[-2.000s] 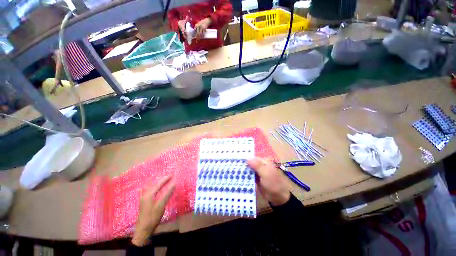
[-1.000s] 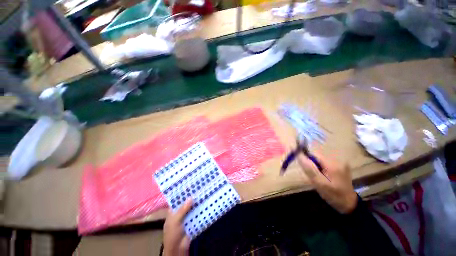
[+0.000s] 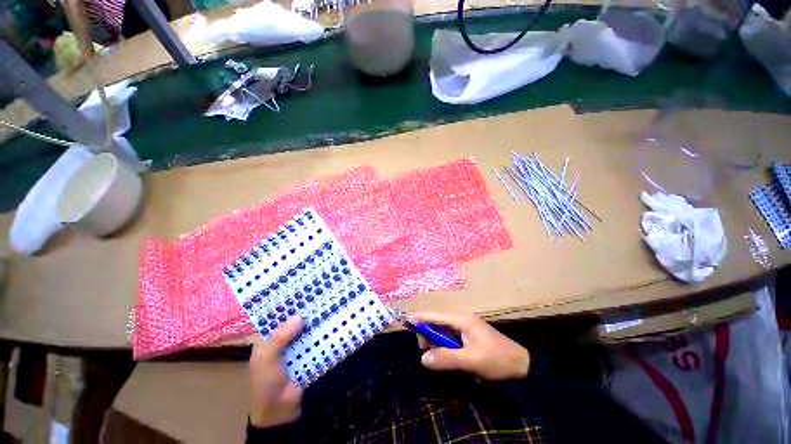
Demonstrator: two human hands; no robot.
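Observation:
A white PCB panel (image 3: 308, 295) with rows of dark dots is held tilted above the pink bubble wrap (image 3: 199, 290), near the bench's front edge. My left hand (image 3: 276, 377) grips the panel's lower left edge, thumb on top. My right hand (image 3: 477, 347) is closed around the blue handles of the diagonal cutters (image 3: 434, 333). The cutters' jaws are at the panel's right corner; whether they close on it is too small to tell.
Thin pale strips (image 3: 548, 195) lie right of the wrap. A crumpled white wad (image 3: 683, 237) and dotted boards (image 3: 774, 206) are farther right. A white bowl (image 3: 101, 195) stands at left. The green conveyor (image 3: 364, 113) runs behind, carrying white bags (image 3: 494, 65).
My right hand let go of the panel, took up the cutters from the bench and brought them left to the panel's corner. My left hand took hold of the panel, now tilted. The view has shifted.

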